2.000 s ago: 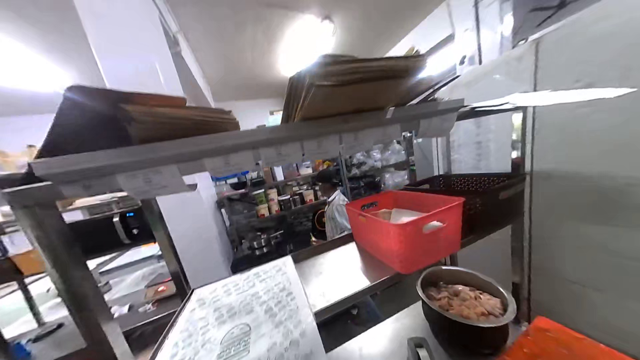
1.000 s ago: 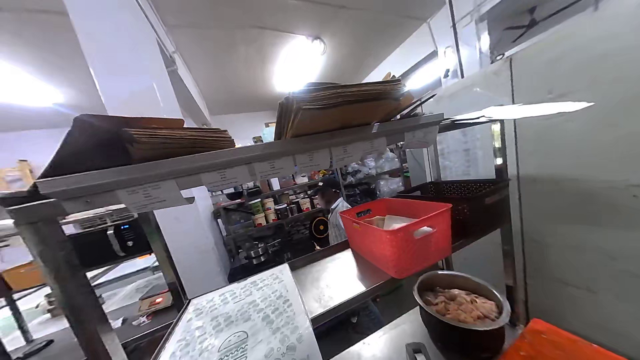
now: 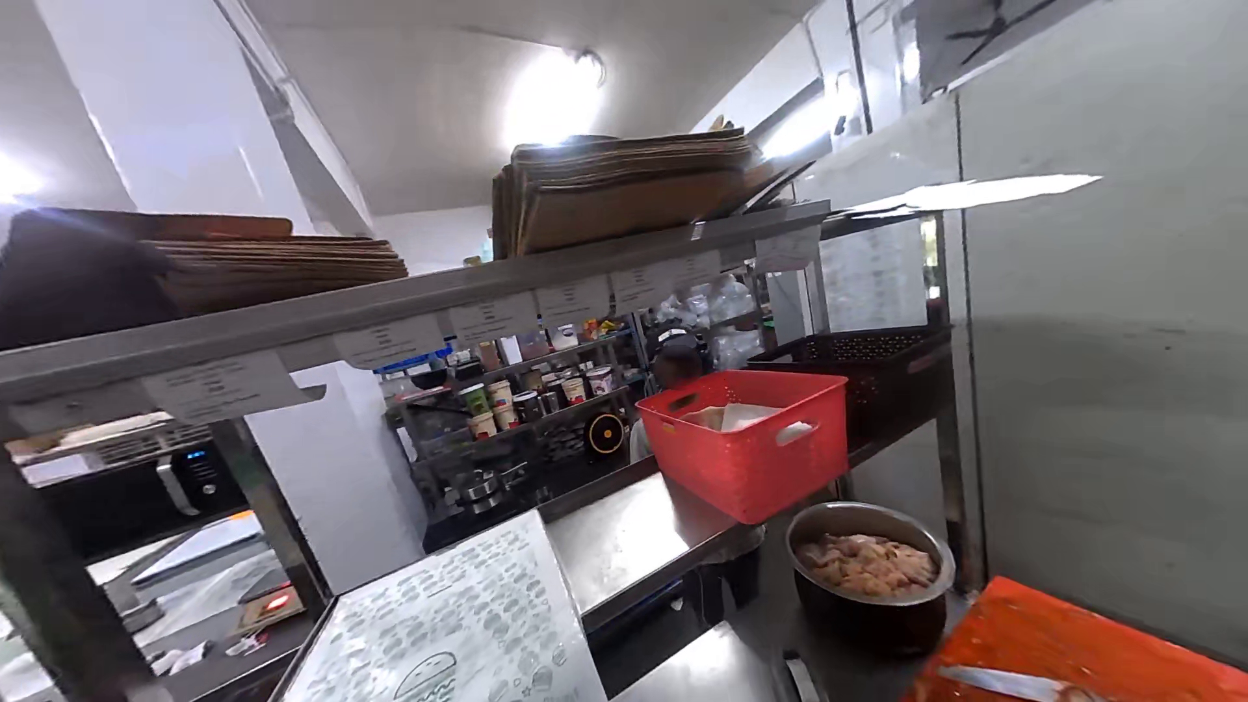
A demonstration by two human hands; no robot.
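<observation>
Neither of my hands is in view. At the lower right a steel pot (image 3: 871,604) holds pieces of raw meat. Beside it lies an orange cutting board (image 3: 1092,634) with a knife (image 3: 1004,681) on its near part, cut off by the frame's lower edge. A red plastic basket (image 3: 746,458) with papers inside stands on the steel shelf behind the pot. At the bottom centre is a white board or sheet printed with a burger pattern (image 3: 458,624).
Flattened cardboard (image 3: 624,190) is stacked on the overhead steel shelf (image 3: 546,263), with paper notes hanging below. A black crate (image 3: 877,356) stands right of the basket. Behind are a person (image 3: 678,361), racks of jars and a microwave oven (image 3: 146,492) at left.
The view has shifted a little, and a knife on the cutting board now shows. The person behind the shelf has moved right, partly behind the red basket.
</observation>
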